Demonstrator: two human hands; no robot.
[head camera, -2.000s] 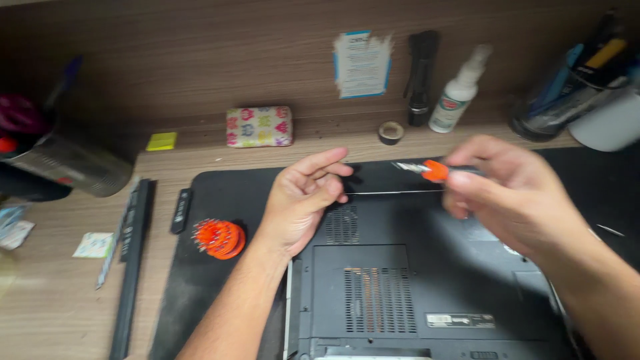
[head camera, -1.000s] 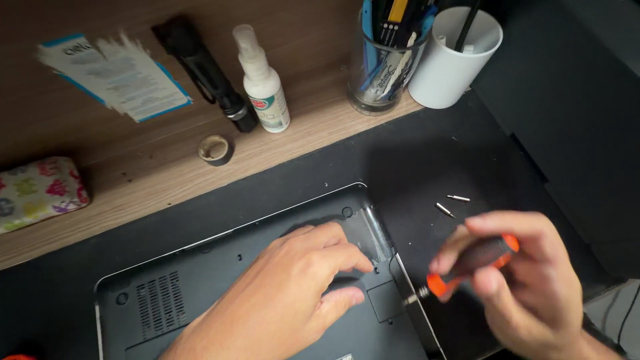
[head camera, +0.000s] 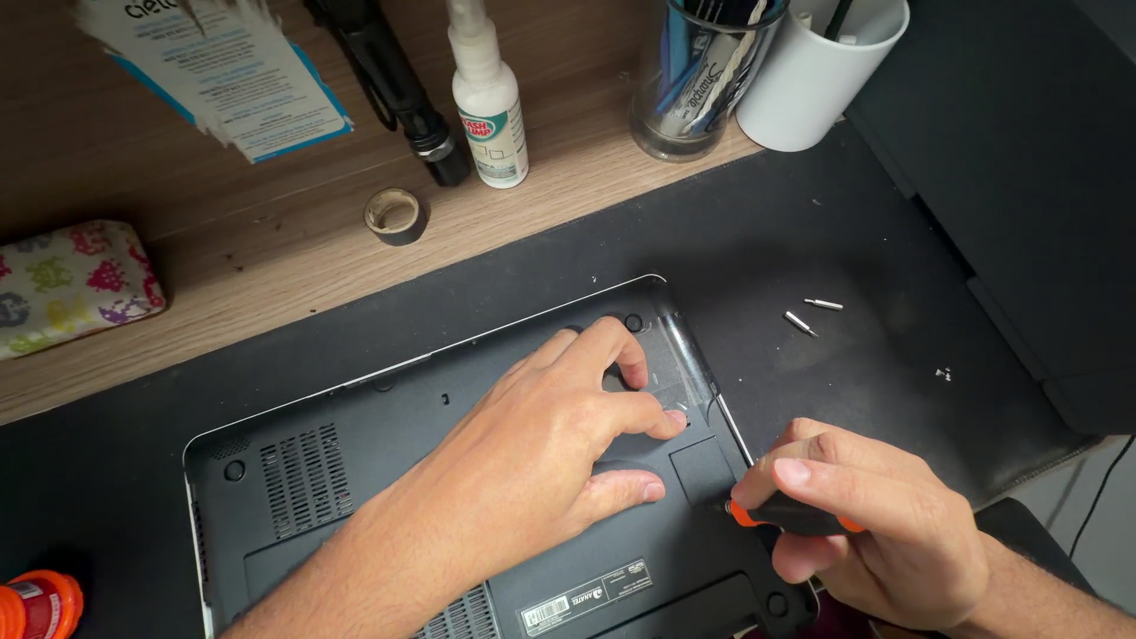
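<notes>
A dark laptop (head camera: 426, 408) lies upside down on a black desk mat, its vents and label facing up. My left hand (head camera: 568, 426) rests on its underside with fingers spread, holding nothing that shows. Gripped in my right hand (head camera: 879, 524) is an orange and black screwdriver (head camera: 799, 515), low over the laptop's right edge beside a small square cover (head camera: 706, 470). Its tip is hard to make out there. Two silver screwdriver bits (head camera: 824, 304) lie on the mat right of the laptop, with tiny screws (head camera: 943, 374) farther right.
Along the back stand a spray bottle (head camera: 493, 106), a black flashlight (head camera: 399, 98), a tape roll (head camera: 396, 216), a glass of pens (head camera: 692, 89) and a white cup (head camera: 816, 80). A patterned case (head camera: 80, 284) sits at left, an orange bit holder (head camera: 40, 605) at lower left.
The screwdriver, in the air above the laptop two seconds ago, is now down by the square cover. My left hand has moved from the laptop's back edge onto its underside. The view has shifted right.
</notes>
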